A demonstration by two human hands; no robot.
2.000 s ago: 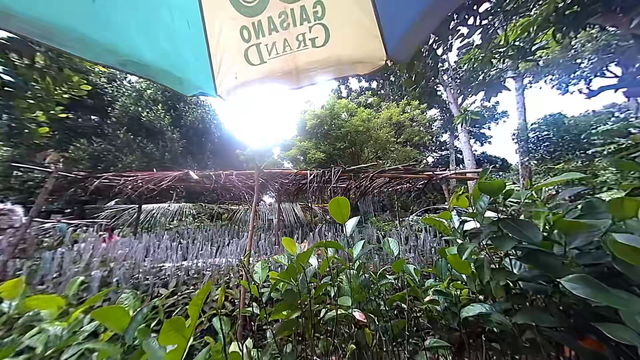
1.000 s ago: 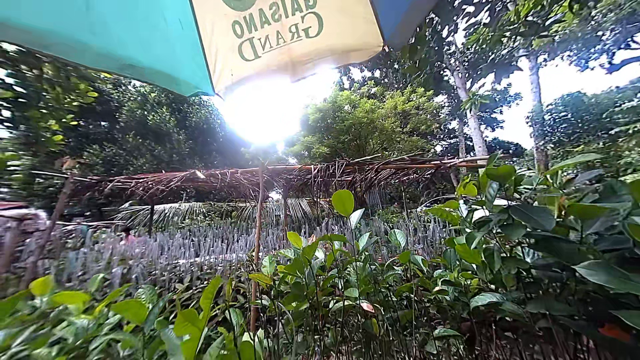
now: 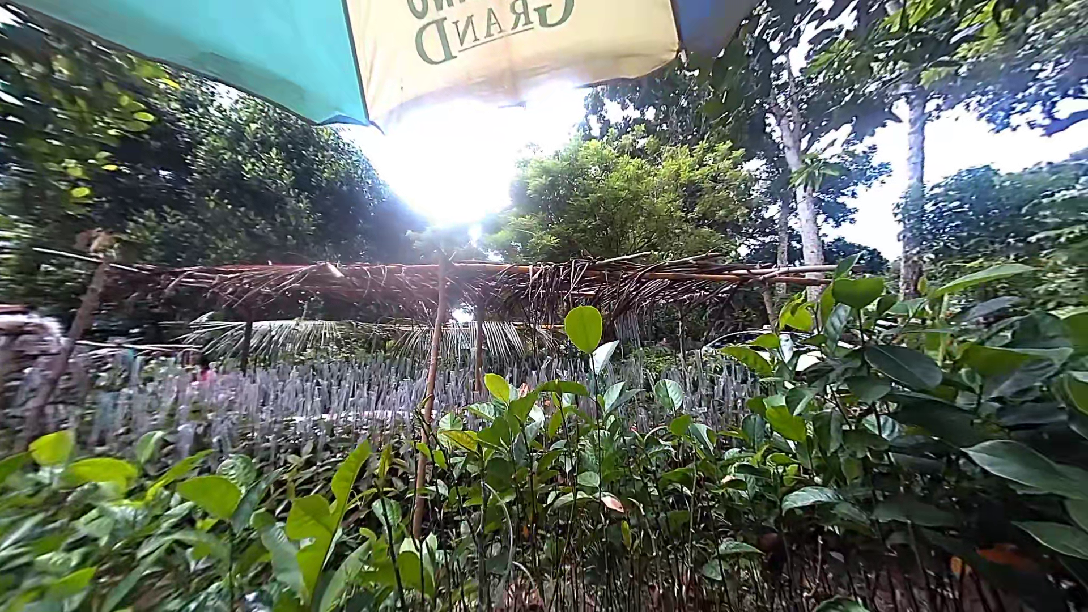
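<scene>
Neither my left hand nor my right hand shows in the head view. Leafy green seedlings (image 3: 586, 442) stand close together across the foreground, one with a bright rounded leaf (image 3: 583, 329) raised above the others. Darker broad-leaved plants (image 3: 943, 399) fill the right side. Behind the seedlings, many upright pale, translucent plastic-like sleeves (image 3: 272, 395) stand in rows. What those sleeves hold cannot be made out.
A shade frame of poles with dried palm fronds (image 3: 578, 276) spans the middle, propped by a wooden post (image 3: 432, 382). A teal and cream umbrella (image 3: 510, 51) with writing hangs overhead. Tree trunks (image 3: 799, 178) rise behind; strong sun glare comes through.
The view has shifted slightly, so less of the umbrella shows at the top than before. Nothing else has plainly moved.
</scene>
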